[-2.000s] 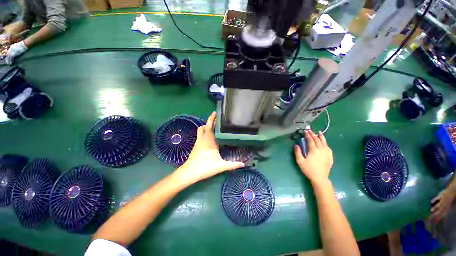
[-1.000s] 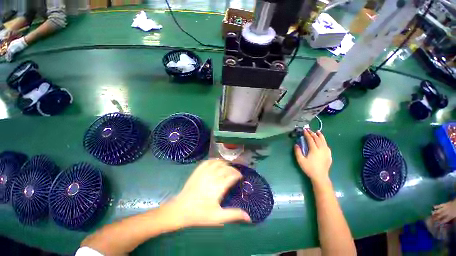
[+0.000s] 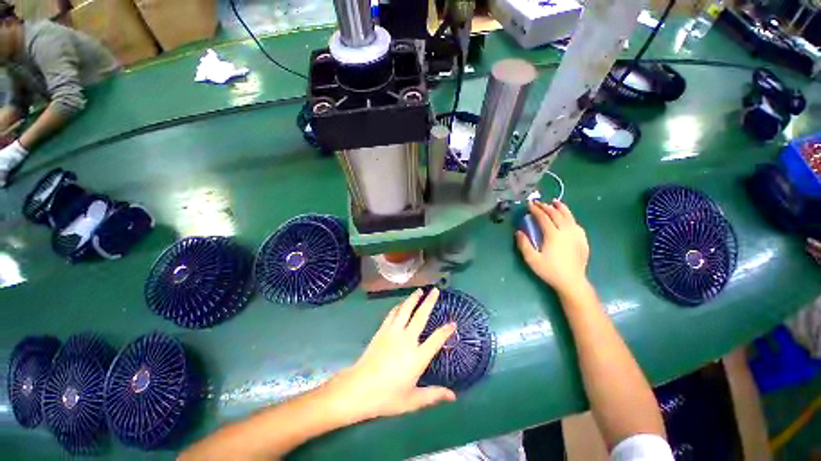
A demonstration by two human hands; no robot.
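Observation:
A dark blue-black fan grille [image 3: 471, 336] lies flat on the green bench in front of the press. My left hand [image 3: 393, 357] lies over its left part, fingers spread, thumb near its lower edge. Whether the fingers grip it is hidden. My right hand [image 3: 560, 245] is curled over the grey-blue push-button box [image 3: 532, 230], which is partly hidden. The pneumatic press [image 3: 383, 180] stands behind my left hand. Its fixture [image 3: 390, 277] holds no grille, and its orange centre shows below the green arm.
Grilles lie overlapping left of the press [image 3: 297, 260], at the lower left [image 3: 144, 381] and at the right [image 3: 693, 258]. Fan bodies [image 3: 90, 225] lie farther back. A thick guide post [image 3: 500, 126] and cables stand beside the press. A person's gloved hand [image 3: 13, 157] is at far left.
My left hand has moved from the press fixture onto the grille in front, and the fixture is now uncovered. My right hand stays on the push-button box. The camera view has shifted.

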